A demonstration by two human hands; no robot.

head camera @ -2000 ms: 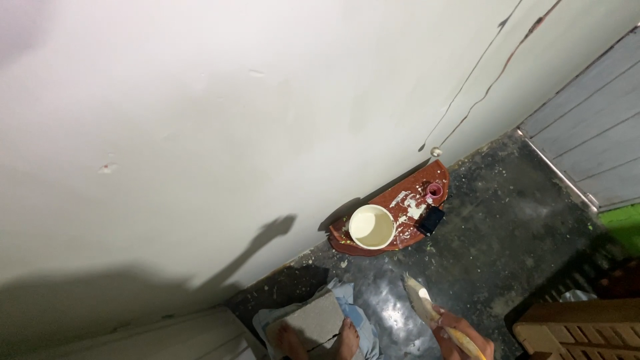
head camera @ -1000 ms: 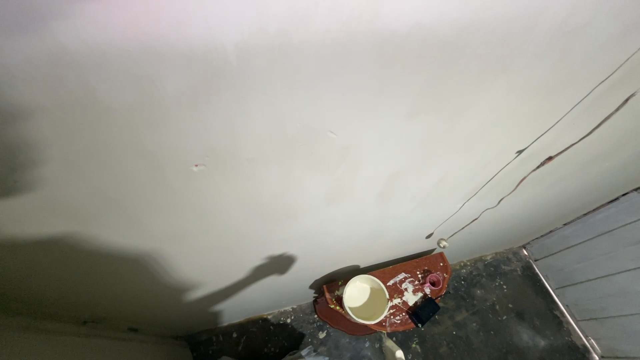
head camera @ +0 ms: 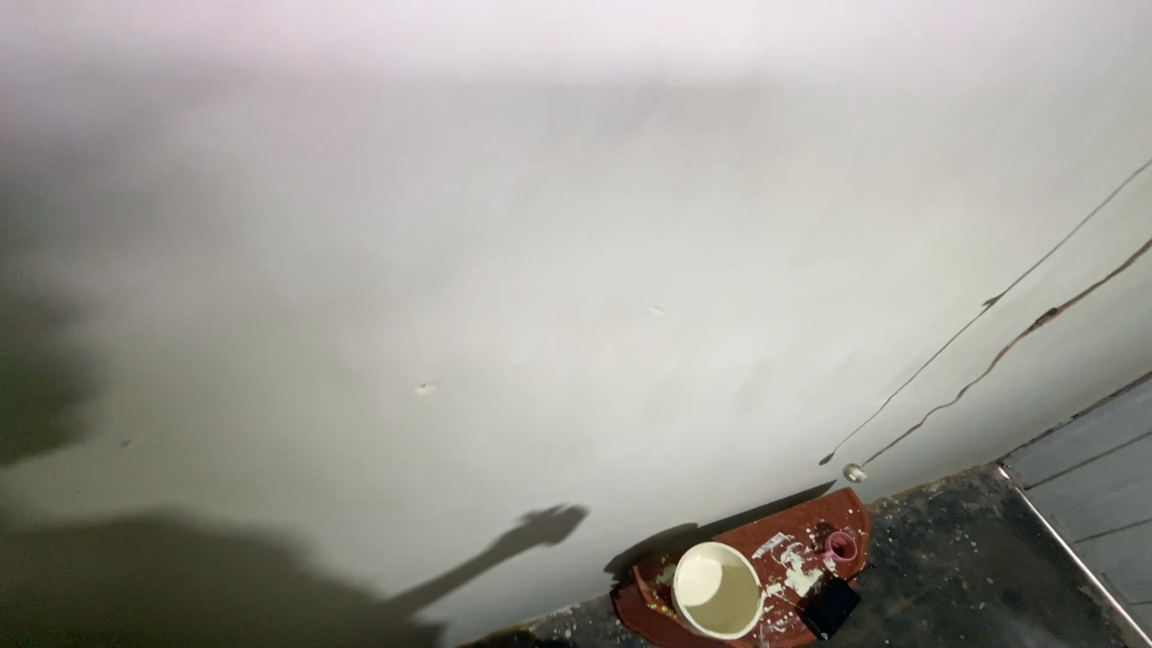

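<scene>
Neither of my hands is in view; only a shadow of an arm and hand falls on the pale painted wall (head camera: 540, 270). Near the bottom edge, a white bucket (head camera: 717, 589) with off-white paint in it stands on a red-brown board or low stand (head camera: 778, 531). White paint is splattered over that surface. To the bucket's right are a small pink ring-shaped thing (head camera: 841, 546) and a flat black object (head camera: 830, 608). A small round pale thing (head camera: 854, 472) is at the wall, by the lower end of a dark line.
Two dark lines or cracks (head camera: 999, 355) slant across the wall at the right. Small chips (head camera: 425, 388) mark the plaster. Dark, paint-specked floor (head camera: 954, 576) lies right of the stand, beside grey panelling (head camera: 1102, 504) with a light edge strip.
The view has tilted up toward the wall. The right hand with a paintbrush, seen low in the oldest frame, and the feet beside a pale block are out of view now.
</scene>
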